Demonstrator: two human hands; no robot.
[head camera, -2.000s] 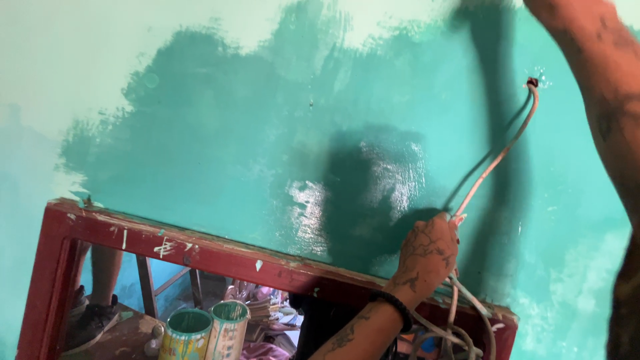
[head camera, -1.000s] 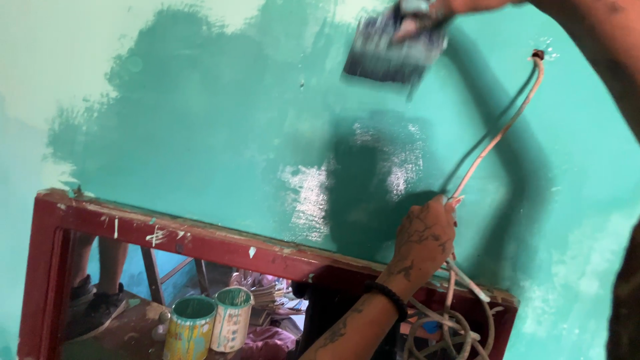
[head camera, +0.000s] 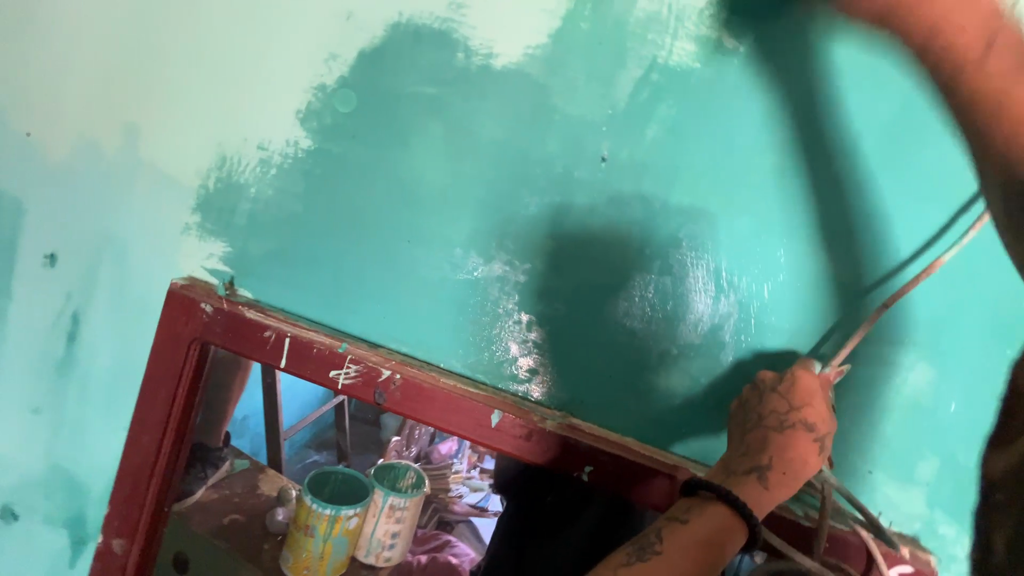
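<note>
My left hand (head camera: 780, 428), tattooed and with a black bracelet at the wrist, is shut on a pale cable (head camera: 904, 300) just above the right part of a dark red wooden frame (head camera: 472, 416). Below the hand, more of the cable hangs in loops over the frame. My right forearm (head camera: 936, 64) reaches up across the top right, blurred; its hand lies beyond the upper edge of the view, so what it holds is hidden. Behind both is a wall (head camera: 448, 184) with wet teal paint over a paler coat, glossy in places and crossed by the arm's shadow.
Through the framed opening, two paint-streaked cans (head camera: 326, 520) (head camera: 392, 512) stand on a brown surface (head camera: 232, 512). A person's leg and dark shoe (head camera: 204, 472) are beside them, with a metal-looking stand (head camera: 272, 416) and piled papers (head camera: 472, 472) behind. A small dark spot (head camera: 604, 159) marks the wall.
My right hand, seen one second ago with a wide paintbrush against the wall, has moved up out of view. The left hand keeps its grip on the cable. The view has shifted left.
</note>
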